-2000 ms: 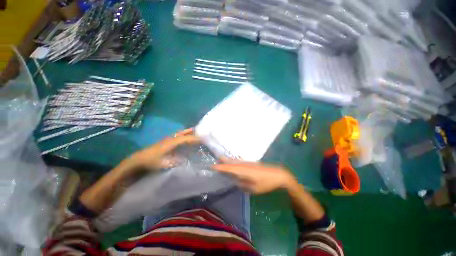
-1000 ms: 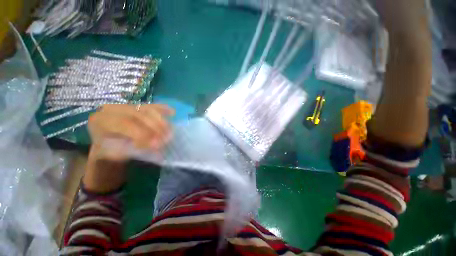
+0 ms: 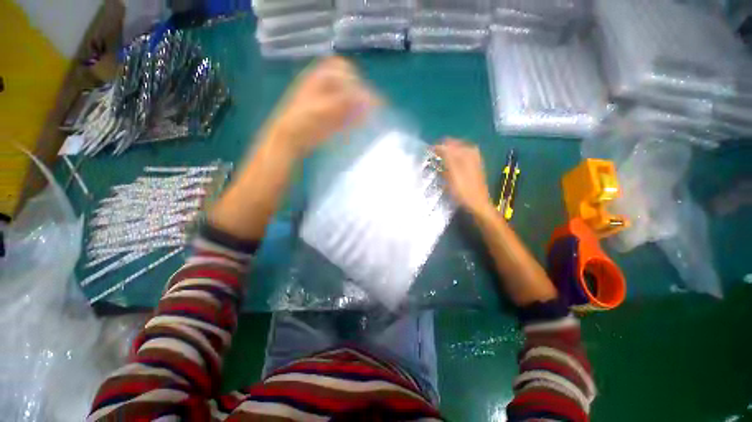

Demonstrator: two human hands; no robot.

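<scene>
A white bubble-wrapped pack [image 3: 375, 210] lies turned diagonally on the green bench in front of me, with faint parallel lines along its lower left part. Clear bubble wrap spreads under and around its front edge. My left hand [image 3: 330, 95] is blurred, raised above the pack's far left corner, with the fingers closed on a clear piece of bubble wrap that runs down to the pack. My right hand [image 3: 462, 169] is at the pack's right corner, its fingers touching the wrap there; whether they grip it is unclear.
LED strips [image 3: 148, 214] lie in a pile at left, with an unsorted heap [image 3: 157, 95] behind. Finished packs [image 3: 544, 86] stand at back and right. A utility knife [image 3: 509, 185], yellow-orange holder [image 3: 592, 194] and orange tape roll [image 3: 602, 282] are right. Loose bubble wrap [image 3: 41, 305] hangs at left.
My left hand has moved up and forward from the near edge with film. My right hand has come back from the far right to the pack. The strips held over the pack are gone from view.
</scene>
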